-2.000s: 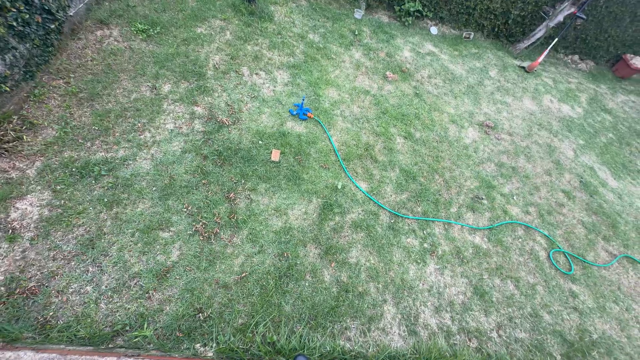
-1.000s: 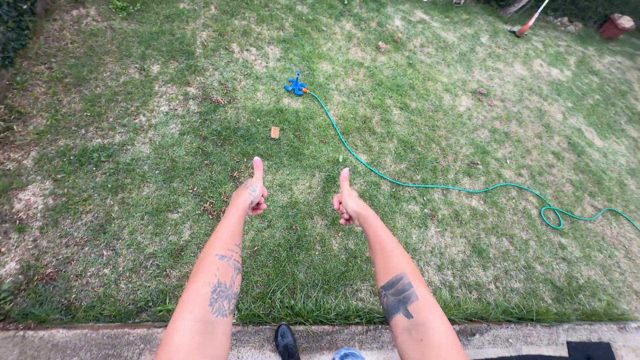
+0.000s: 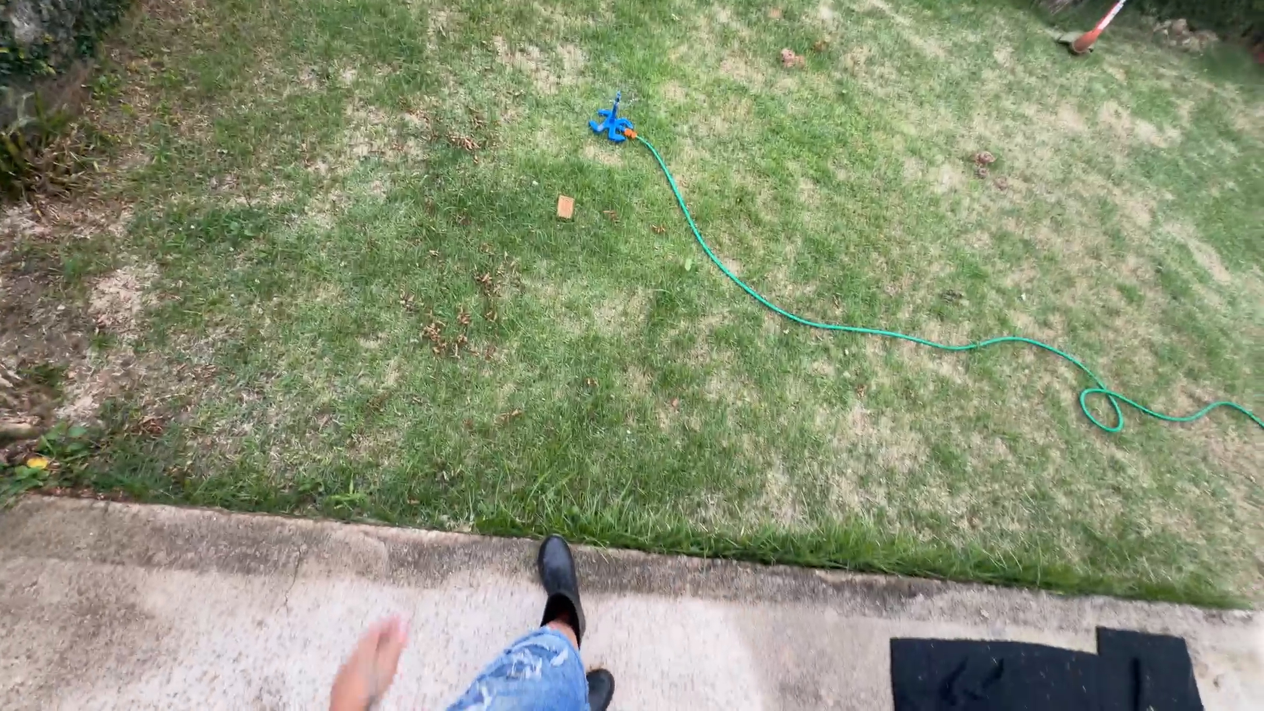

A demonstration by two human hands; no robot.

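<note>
My left hand [image 3: 370,667], slightly blurred, hangs low over the concrete, left of my denim-clad leg [image 3: 528,676]; nothing shows in it, and its finger posture is unclear. My right hand is out of the frame. Out on the grass stands a blue lawn sprinkler [image 3: 612,126], joined by an orange connector [image 3: 630,133] to a green garden hose [image 3: 839,327]. The hose curves to the right and makes a small loop near the right edge. A small orange-brown block [image 3: 565,207] lies on the grass just below the sprinkler.
A concrete strip [image 3: 247,602] borders the lawn [image 3: 612,415]. One black boot [image 3: 559,573] is at its grassy edge, another [image 3: 599,688] behind. A black mat [image 3: 997,675] lies at lower right. An orange long-handled tool [image 3: 1086,39] is at upper right, dry leaves [image 3: 449,336] on the grass.
Both hands were stretched forward with thumbs up one second ago. The left has dropped low beside my leg, and the right has left the view. More of the concrete and my leg shows.
</note>
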